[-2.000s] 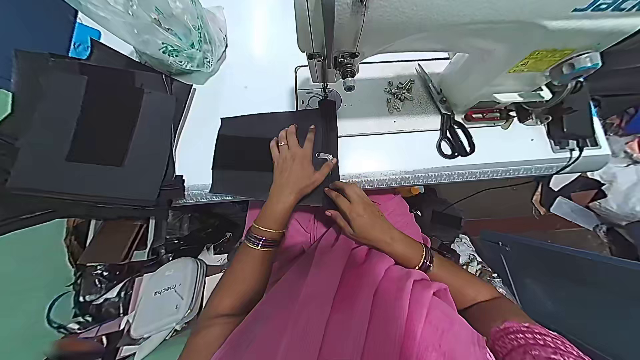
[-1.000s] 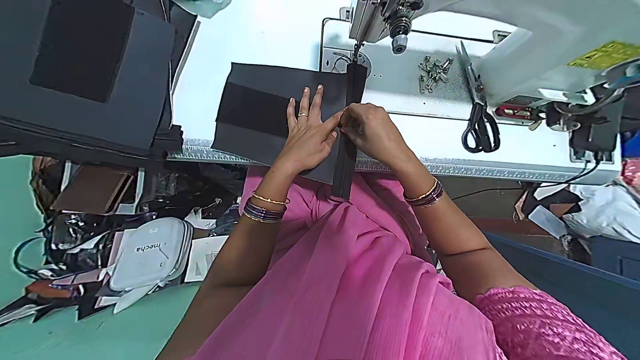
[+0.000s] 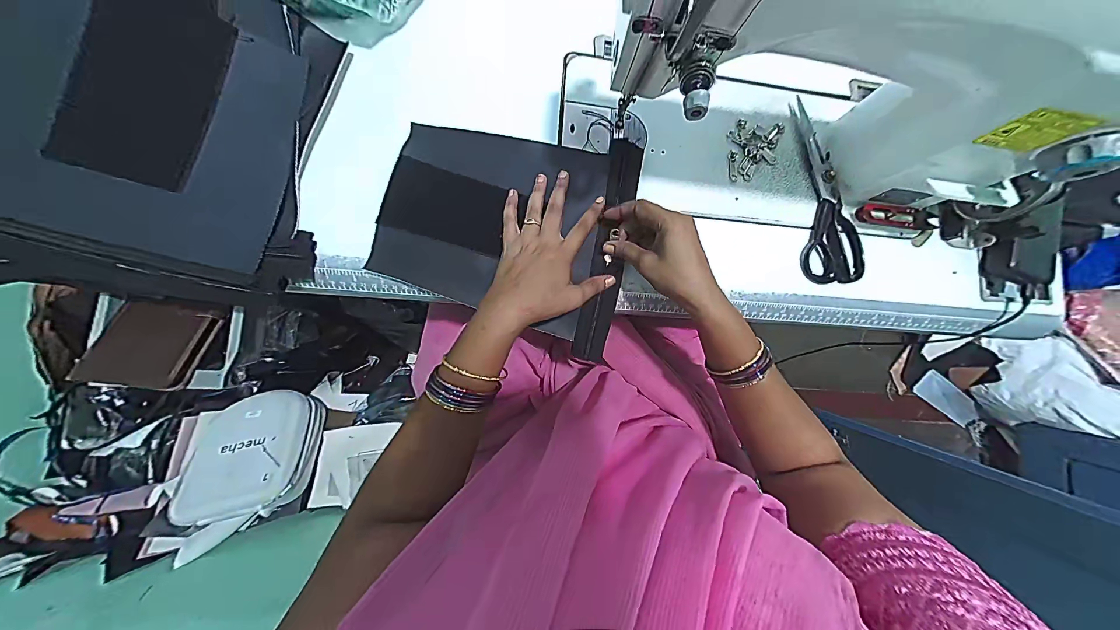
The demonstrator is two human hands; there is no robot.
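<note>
My left hand [image 3: 547,254] lies flat with spread fingers on a black fabric panel [image 3: 350,0] that reaches under it, its fingertips beside a black zipper strip [image 3: 623,175] along the panel's right edge. The thumb and forefinger of my right hand [image 3: 661,249] pinch at a metal zipper pull [image 3: 611,249] on that strip. The strip's far end lies under the needle area of the sewing machine [image 3: 626,109]; its near end hangs over the table edge. To the right are a pile of metal zipper sliders [image 3: 752,149] and black-handled scissors [image 3: 829,227].
A stack of dark panels [image 3: 254,201] covers the table's left side, near a plastic bag [image 3: 363,13]. A measuring tape [image 3: 770,311] runs along the front edge. Below left lie a white case [image 3: 245,459] and scraps; a blue bin [image 3: 980,499] stands at the lower right.
My right hand has moved from the strip's near end up to the zipper pull. My left hand stays flat on the panel, its fingers now spread wider. The view has shifted closer.
</note>
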